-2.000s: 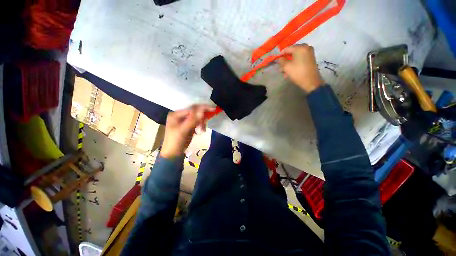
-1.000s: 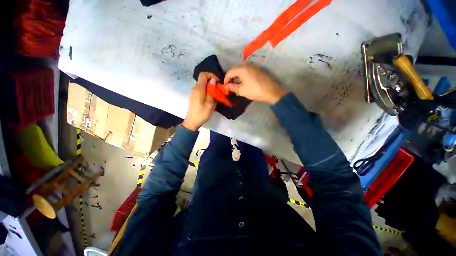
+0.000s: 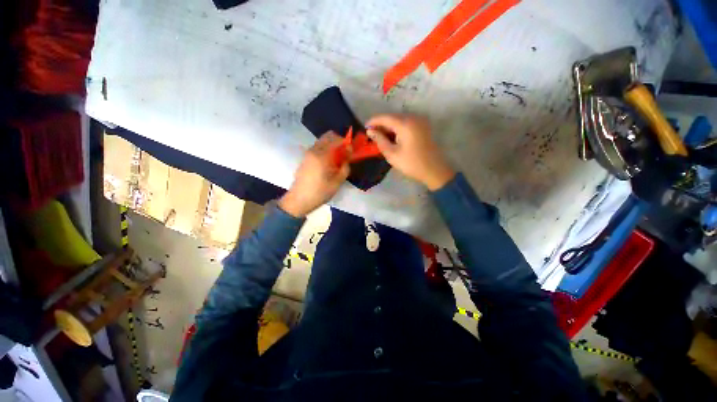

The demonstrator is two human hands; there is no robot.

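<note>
A stack of black cut pieces [image 3: 329,111] lies on the white pressing table near its front edge. An orange-red tie strip [image 3: 363,148] is around the middle of the stack. My left hand [image 3: 321,173] holds the strip at the left side of the stack. My right hand [image 3: 405,145] pinches the strip at the right, close to my left hand. The fingers partly hide the strip, so a knot cannot be made out. More orange-red strips [image 3: 440,43] lie flat farther back on the table.
A steam iron [image 3: 617,129] with a wooden handle sits on its metal rest at the right. Scissors [image 3: 578,257] lie on a blue box [image 3: 601,255] at the right edge, above a red basket [image 3: 641,255]. A cardboard carton [image 3: 169,188] and wooden stool [image 3: 94,294] are at the left.
My hands were apart with the strip under the stack. They have come together over it, bringing the strip ends up; since one second ago, my right hand has shifted slightly right.
</note>
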